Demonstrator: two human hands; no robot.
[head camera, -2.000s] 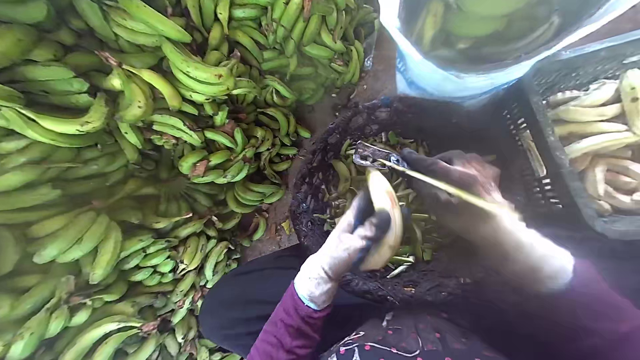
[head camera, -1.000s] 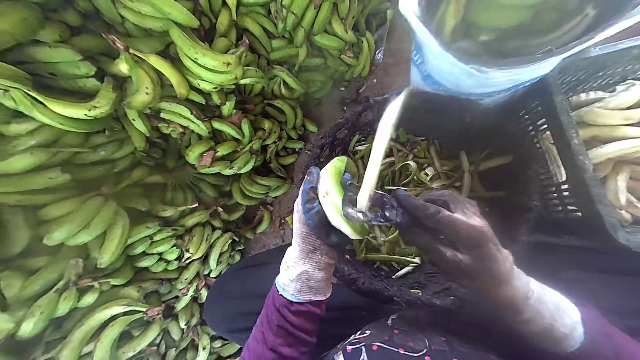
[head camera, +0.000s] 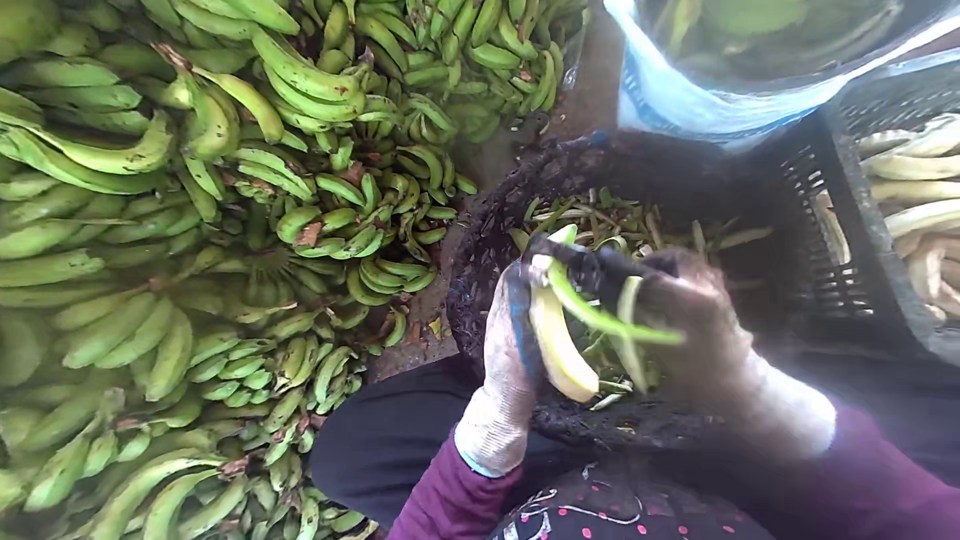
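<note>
My left hand (head camera: 510, 337), in a pale glove with dark, stained fingers, holds a partly peeled green plantain (head camera: 559, 345) above a dark basket. Pale flesh shows along the fruit's lower part, and green skin remains at its upper tip. My right hand (head camera: 694, 330), gloved and blurred by motion, grips a dark peeler (head camera: 577, 266) that lies across the plantain near its top. A strip of green peel (head camera: 615, 322) hangs from the tool, with a paler strip beside it. Beneath both hands, the basket (head camera: 480, 277) contains many peel strips (head camera: 652, 225).
Heaped bunches of green plantains (head camera: 322, 82) cover the left side. A blue-white lined container (head camera: 675, 97) with green fruit stands at the upper right. Beside it, a black plastic crate (head camera: 862, 225) holds peeled plantains (head camera: 926, 165). My legs are below the basket.
The long pale strip that rose from the tool one second ago no longer stands there. The plantain now shows pale flesh where green skin faced the camera, and green peel hangs off the tool.
</note>
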